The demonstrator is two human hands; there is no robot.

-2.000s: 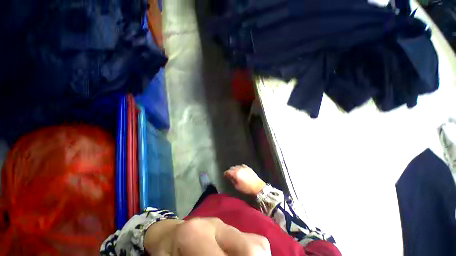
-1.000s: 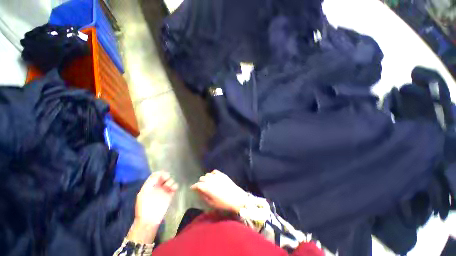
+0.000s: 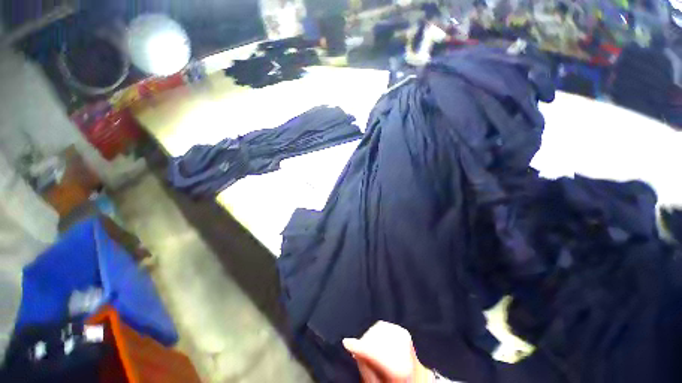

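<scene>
A large pile of dark navy cloth bundles point(image 3: 404, 194) lies on the whitish-yellow table, its front edge hanging over the table's near side. It is gathered narrow near its top and fans out downward. My right hand point(image 3: 385, 355) is at the bottom centre, in front of the pile's lower edge, cut off at the wrist by the picture's edge. Its fingers are curled and blurred; whether it holds cloth cannot be told. My left hand is not in view.
A narrow dark bundle point(image 3: 262, 147) lies across the table point(image 3: 202, 112) at left, beyond it a small dark heap point(image 3: 273, 63). A blue crate point(image 3: 56, 269) and an orange crate point(image 3: 149, 355) stand on the floor at lower left, beside the concrete aisle point(image 3: 202, 299). Workstations fill the background.
The view has lifted and moved along the table, showing its far part and the background. My left hand has left the picture; my right hand now appears before the dark pile.
</scene>
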